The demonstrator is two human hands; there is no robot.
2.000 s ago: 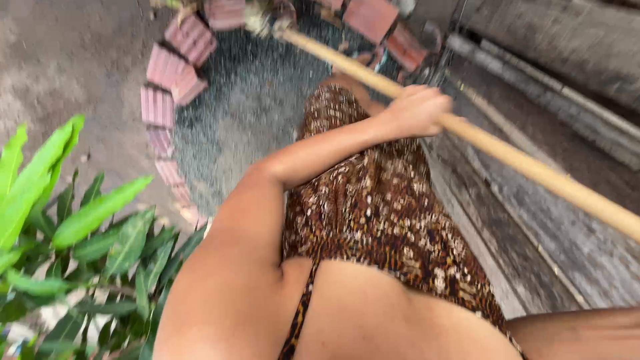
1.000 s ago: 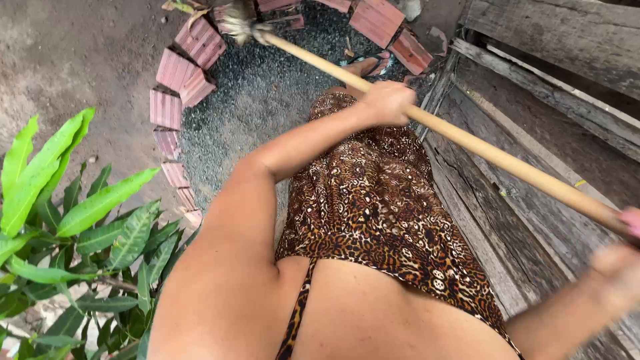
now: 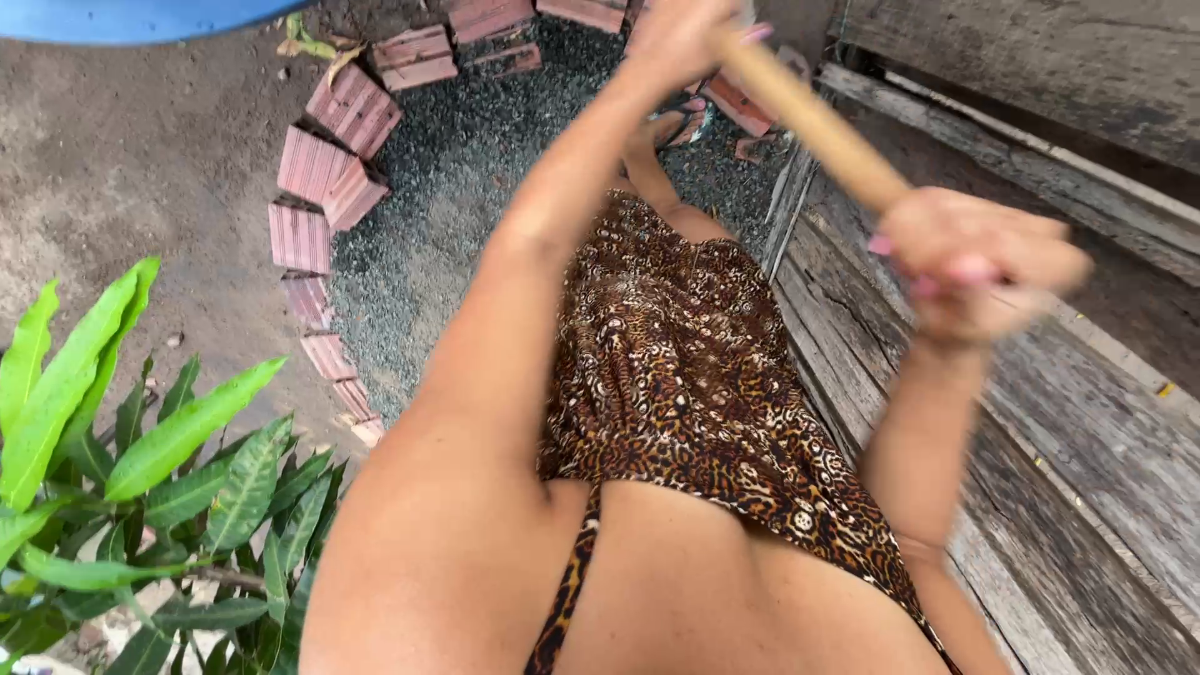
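Note:
Both hands grip a light wooden pole (image 3: 811, 122) that slants from the top of the view down to the right. My left hand (image 3: 680, 42) holds it at the top edge, partly cut off by the frame. Around the pole's near end is my right hand (image 3: 975, 258), blurred, with pink nails. The pole's far end is out of view. Below my hands are a leopard-print dress (image 3: 684, 347) and a foot in a sandal (image 3: 680, 122) on dark gravel (image 3: 431, 216).
Red hollow clay bricks (image 3: 352, 108) curve around the gravel's left and top edges. A weathered plank wall (image 3: 1078, 422) runs along the right. A leafy plant (image 3: 187, 469) fills the lower left. Bare soil (image 3: 178, 150) lies outside the bricks, and a blue rounded object (image 3: 141, 19) shows top left.
My left hand has moved up and away along with the pole. The right hand has come from the right edge into view. The head of bristles or fibres on the pole's far end has left view.

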